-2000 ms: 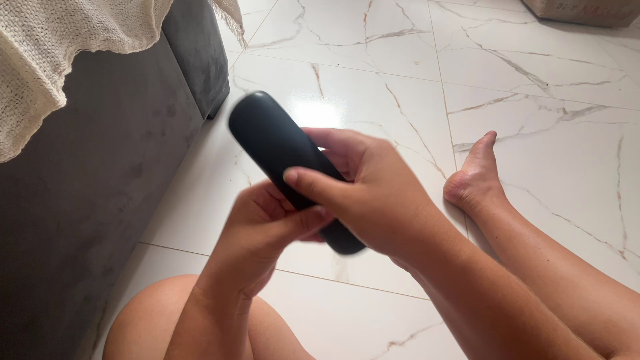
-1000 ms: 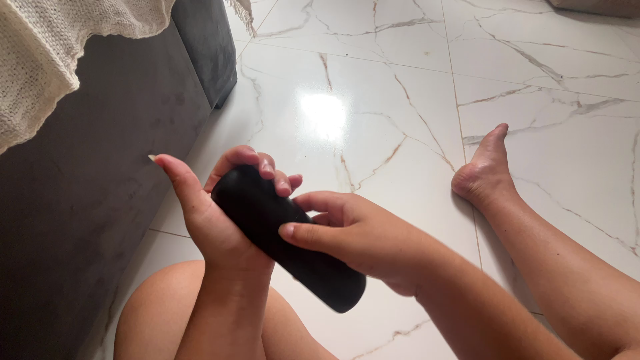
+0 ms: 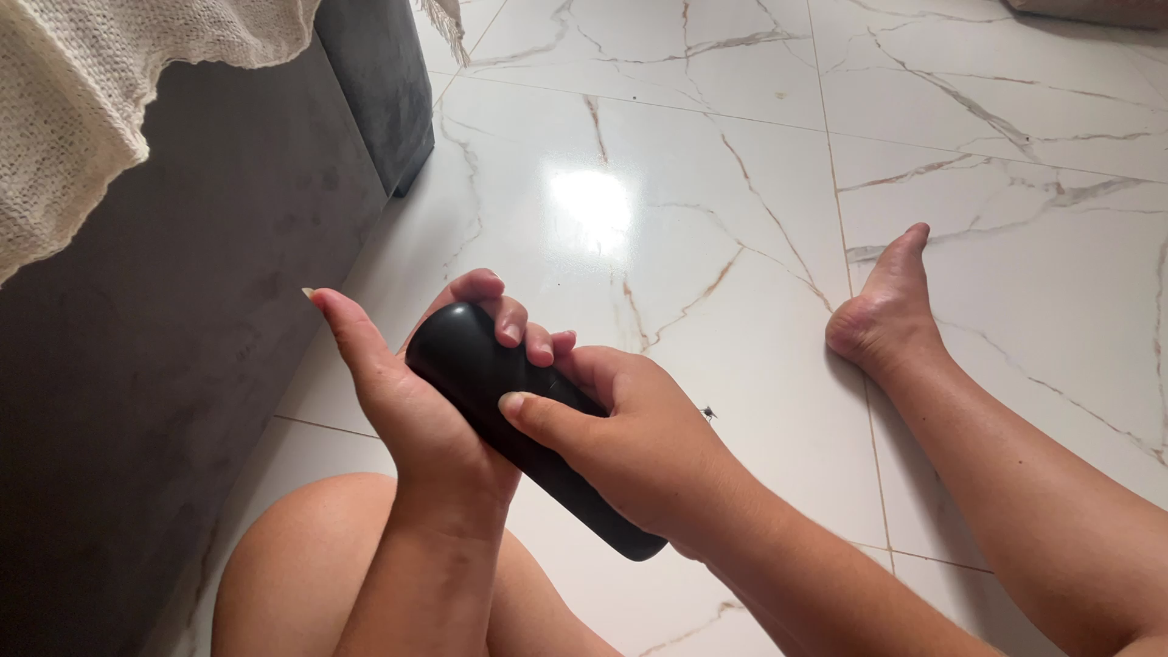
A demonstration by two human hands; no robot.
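A smooth black elongated case with rounded ends [image 3: 474, 383] lies slantwise across both hands, its upper end to the left and its lower end toward my lap. My left hand [image 3: 429, 411] supports the upper part from beneath; its fingers curl over the far edge and its thumb sticks out away from the case. My right hand [image 3: 639, 438] grips the middle from the right, thumb on the top face, its other fingers mostly hidden. A fine line shows on the case near the fingertips. Whether the case is closed all round cannot be told.
Dark grey upholstered furniture [image 3: 210, 274] stands at the left, with a cream woven throw [image 3: 73, 109] over it. My bare leg and foot [image 3: 890, 310] rest on the marbled tile floor [image 3: 730, 301] at the right. A small insect [image 3: 708, 413] is beside my right wrist. A greyish object [image 3: 1095, 9] lies at the top right.
Two seconds ago my left thumb was against the case; now it points away. The case's upper end has moved from above my right hand to the curled left fingers.
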